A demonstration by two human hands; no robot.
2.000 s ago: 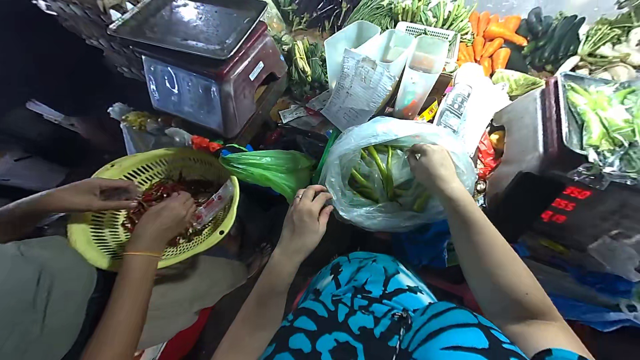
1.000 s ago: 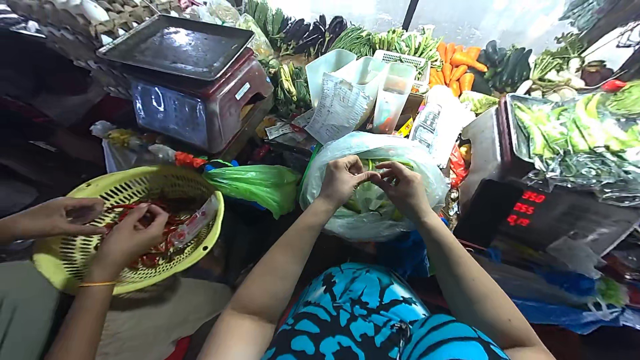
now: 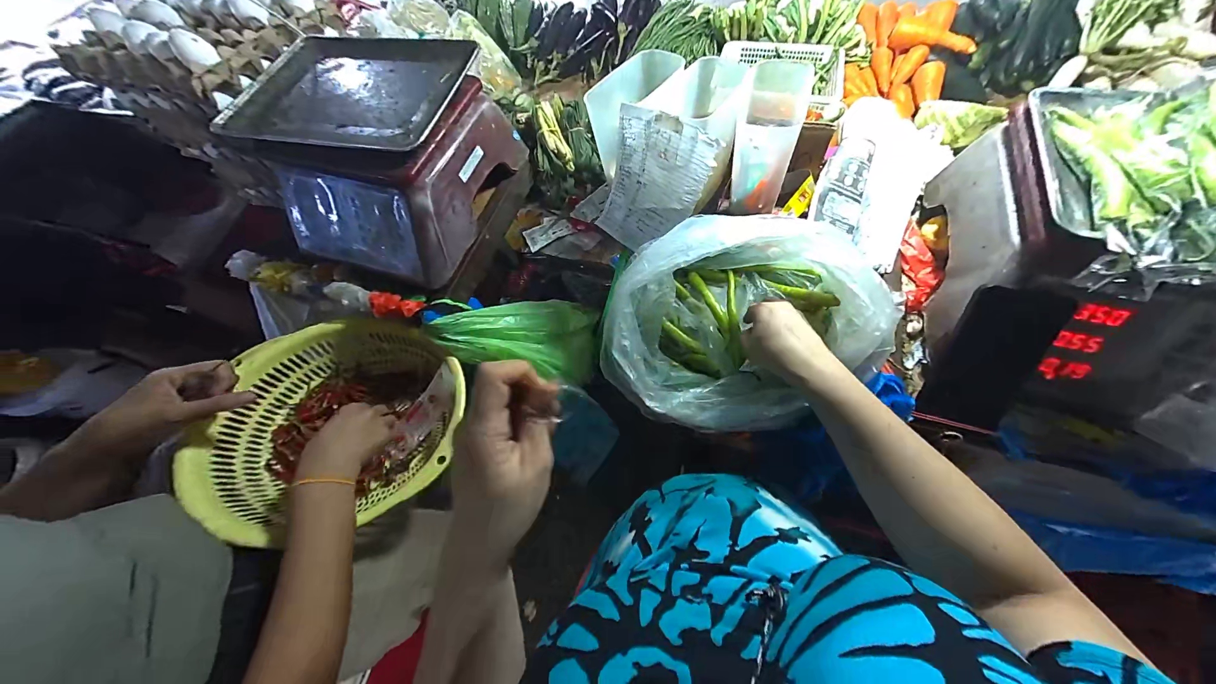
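A clear plastic bag (image 3: 636, 351) stands open in front of me, with long green vegetable pods (image 3: 703, 304), perhaps chili peppers, inside. My right hand (image 3: 784, 342) reaches into the bag's mouth, its fingers bent down against the pods; whether it grips one is hidden. To the left of the bag, my left hand (image 3: 513, 418) is raised with its fingers curled. Something small and blurred may be at its fingertips. Close by on its left is a yellow plastic basket (image 3: 214, 513) of small red chili peppers (image 3: 318, 413).
Another person's hands (image 3: 347, 442) work at the basket. A green plastic bag (image 3: 522, 332) lies between basket and clear bag. Weighing scales stand at the left (image 3: 351, 209) and right (image 3: 978, 209). Behind are plastic holders (image 3: 708, 95), carrots (image 3: 907, 47), eggplants (image 3: 589, 33) and egg trays (image 3: 209, 81).
My hands, together over the bag one second ago, are apart: the left has moved left, the right has gone down into the bag. The other person's right hand has reached into the chilies.
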